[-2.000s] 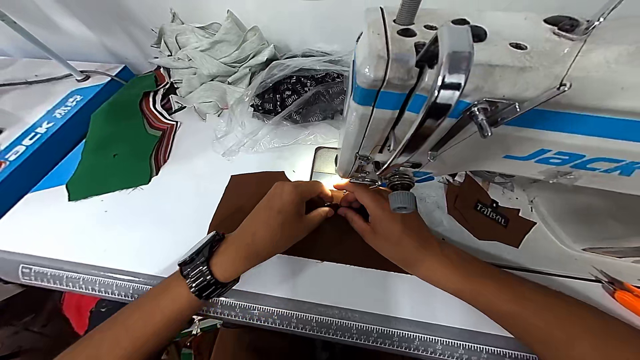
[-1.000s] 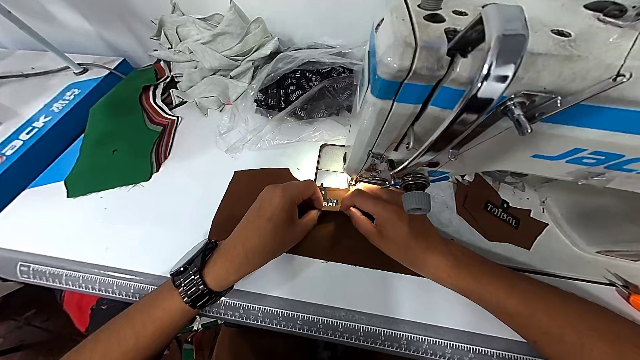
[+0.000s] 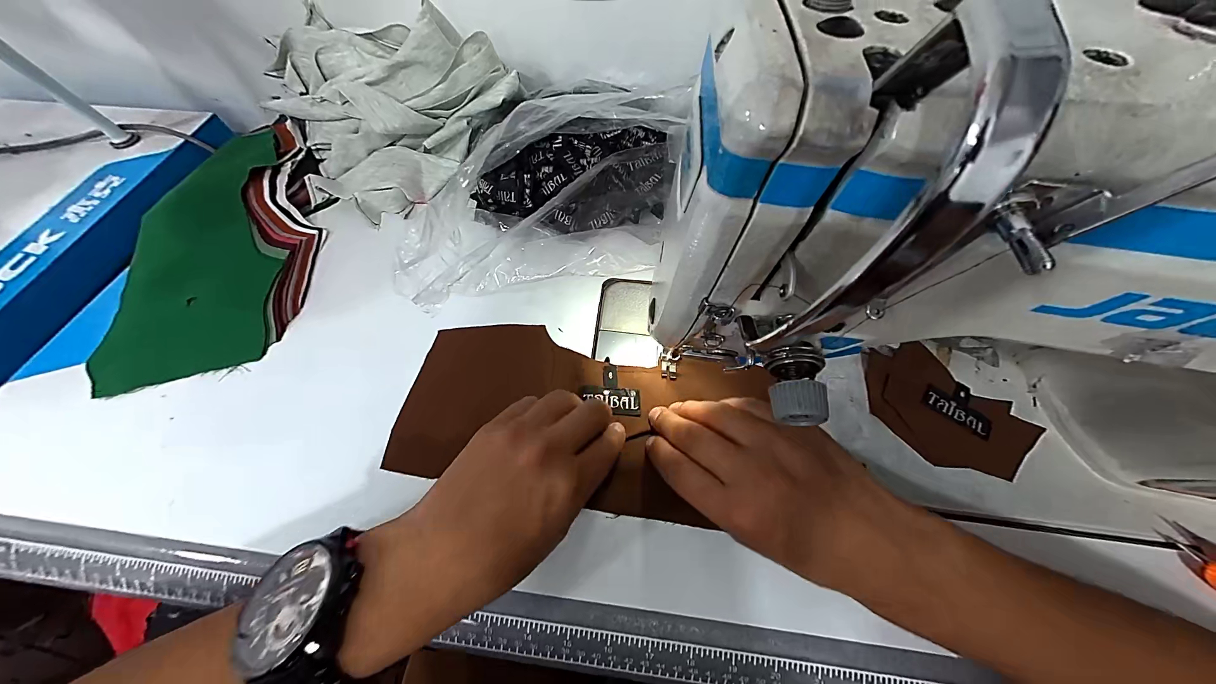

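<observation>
A brown fabric panel [image 3: 475, 399] lies flat on the white table, its upper edge near the presser foot [image 3: 670, 365] of a Jack sewing machine [image 3: 760, 114]. On the panel sits a small black label with pale lettering [image 3: 624, 401] and a narrow tab pointing up. My left hand [image 3: 546, 465] presses at the label's lower left, fingers bent. To the label's lower right, my right hand [image 3: 750, 465] has thumb and fingertips together on a thin dark strip [image 3: 641, 435] on the panel. Whether fabric is pinched under my left fingers is hidden.
Green and striped layered cut pieces [image 3: 190, 275] lie left, beside a blue-and-white box [image 3: 85, 209]. Behind are crumpled pale fabric [image 3: 399, 104] and a clear bag [image 3: 446, 247] of black labels. Right are another labelled brown piece [image 3: 912, 408] and orange-handled snips [image 3: 1192, 551]. A ruler [image 3: 589, 646] edges the table.
Both hands have moved down from the needle area, toward the table's front edge. The label, partly covered by fingers one second ago, now shows more fully on the brown panel.
</observation>
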